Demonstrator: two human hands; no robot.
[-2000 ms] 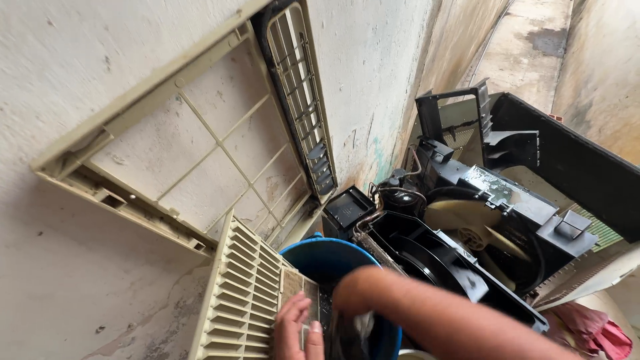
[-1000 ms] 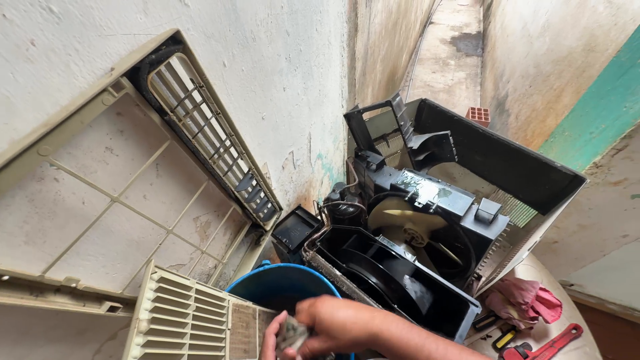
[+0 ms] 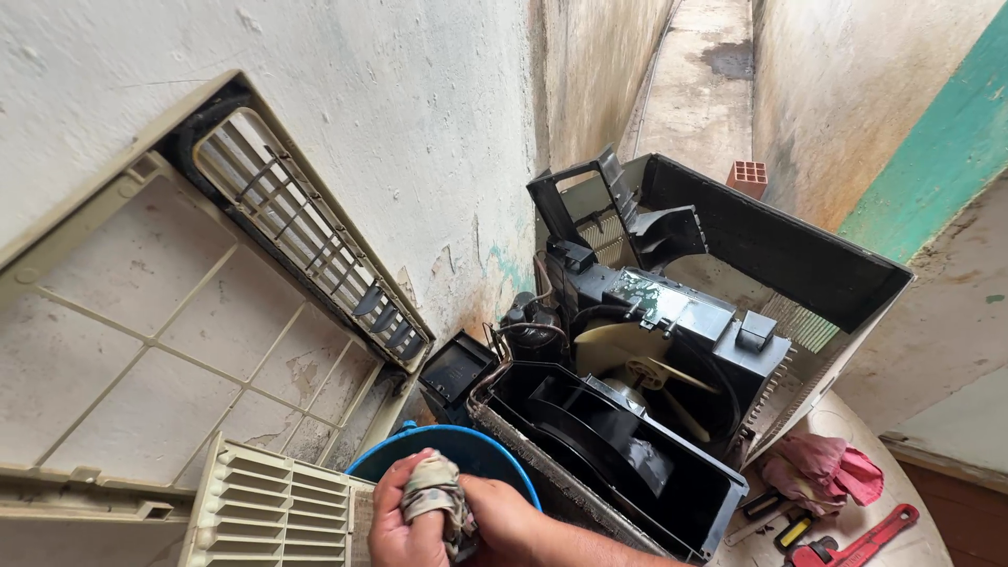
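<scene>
A crumpled, pale patterned rag [image 3: 433,490] is squeezed between my left hand [image 3: 398,516] and my right hand [image 3: 504,512], over the rim of a blue bucket [image 3: 480,437]. The bucket's inside is mostly hidden by my hands. Just left of them a cream louvered plastic grille [image 3: 268,504] stands tilted. Behind it a larger cream front frame [image 3: 150,339] with a slatted air outlet [image 3: 307,236] leans on the wall. To the right lies an opened air conditioner chassis [image 3: 614,457] with black housings and a cream fan blade [image 3: 622,350].
The unit's metal outer case [image 3: 787,236] sits behind the chassis. On the round table edge [image 3: 921,504] at lower right are a pink cloth [image 3: 827,468], a red pipe wrench [image 3: 866,543] and a yellow-and-black tool [image 3: 794,531]. A hollow brick [image 3: 746,179] lies farther back. A wall [image 3: 441,157] bounds the left.
My right hand was down in the bucket and my left at the grille two seconds ago; both have come together around the rag above the rim. The view has swung to the right.
</scene>
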